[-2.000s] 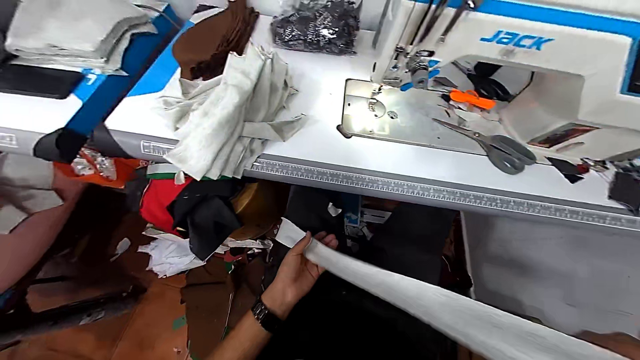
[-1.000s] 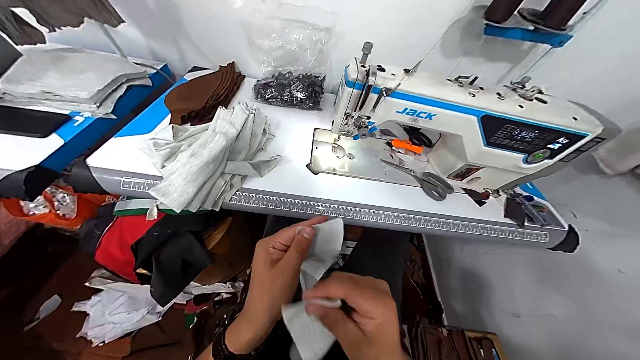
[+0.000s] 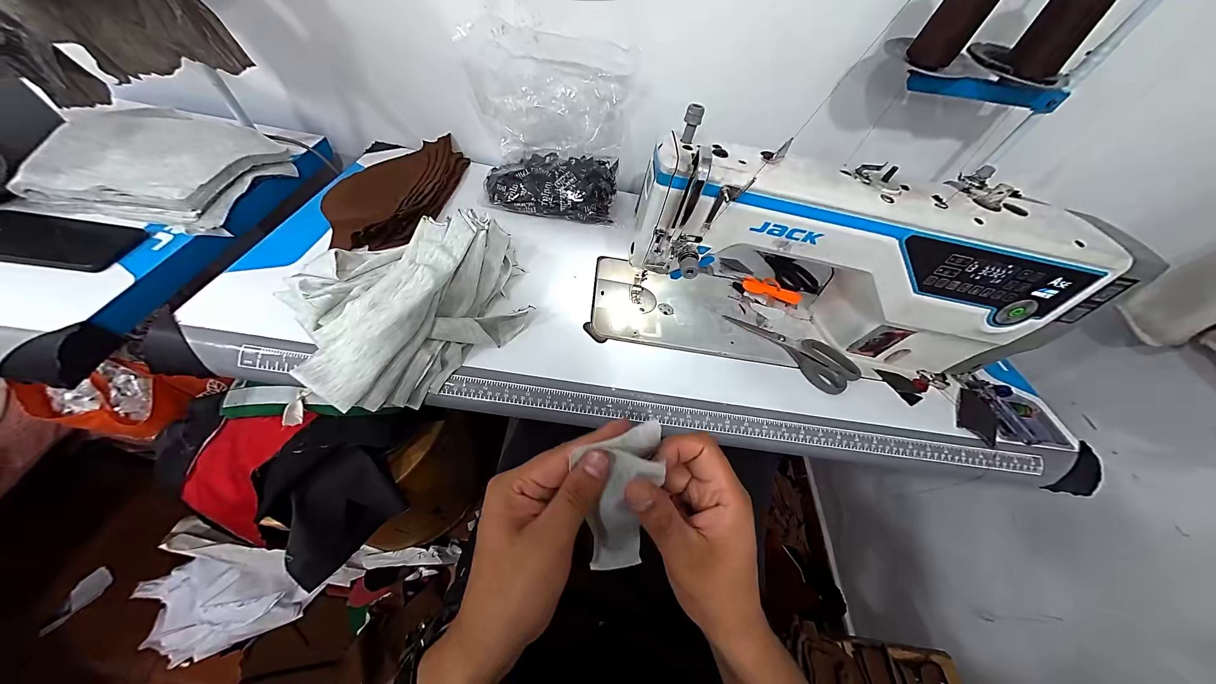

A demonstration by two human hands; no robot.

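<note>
Below the table's front edge, my left hand (image 3: 541, 513) pinches a pale grey fabric strip (image 3: 617, 532) between thumb and fingers. My right hand (image 3: 698, 513) grips the strip's folded upper part from the other side, so the two hands are close together. A short end of the strip hangs down between them. Beyond the hands, a white Jack sewing machine (image 3: 883, 247) stands on the table, its light on the needle plate (image 3: 636, 313). A heap of similar grey fabric strips (image 3: 399, 313) lies left of the plate.
Grey-handled scissors (image 3: 807, 356) and an orange-handled tool (image 3: 771, 291) lie by the machine. Brown fabric pieces (image 3: 394, 195) and a clear bag of black labels (image 3: 553, 185) sit behind. A ruler strip (image 3: 741, 424) runs along the table edge. Fabric scraps (image 3: 228, 594) lie lower left.
Two seconds ago the strip was stretched out long to the right from my left hand. Now both hands hold it bunched together. The view has shifted to show more of the machine.
</note>
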